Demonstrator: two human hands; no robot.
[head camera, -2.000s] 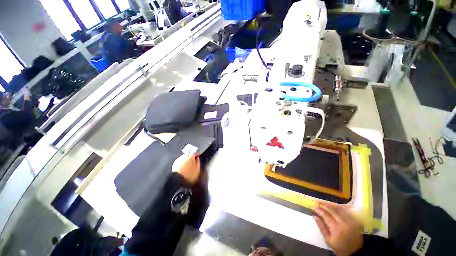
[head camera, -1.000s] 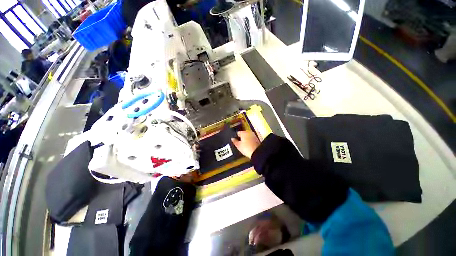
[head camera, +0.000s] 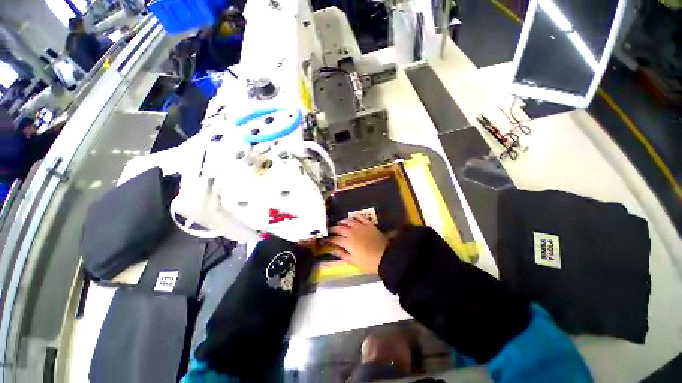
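The amber clamp frame (head camera: 410, 196) lies under the sewing machine head (head camera: 258, 202), with yellow tape (head camera: 441, 206) along its right and front edges. A dark fabric panel (head camera: 383, 196) lies in its window, with a white label (head camera: 364, 215) on it. My right hand (head camera: 362, 244) rests palm down over the front of the panel and partly covers the label. Its fingers point left towards the machine head. My left hand is almost wholly hidden behind the machine head and its own sleeve; its fingers cannot be made out.
Dark labelled panels (head camera: 591, 262) lie at the right. Scissors and snips (head camera: 502, 138) and a screen (head camera: 562, 52) are behind them. At the left are a puffy dark pile (head camera: 123, 224), a small labelled piece (head camera: 179, 258) and unlabelled dark panels (head camera: 138, 336). A blue bin (head camera: 183, 13) stands behind.
The view has swung right, then slightly back. A labelled piece now lies in the frame window. My right hand has moved from the panel's far right part to its front, over the label.
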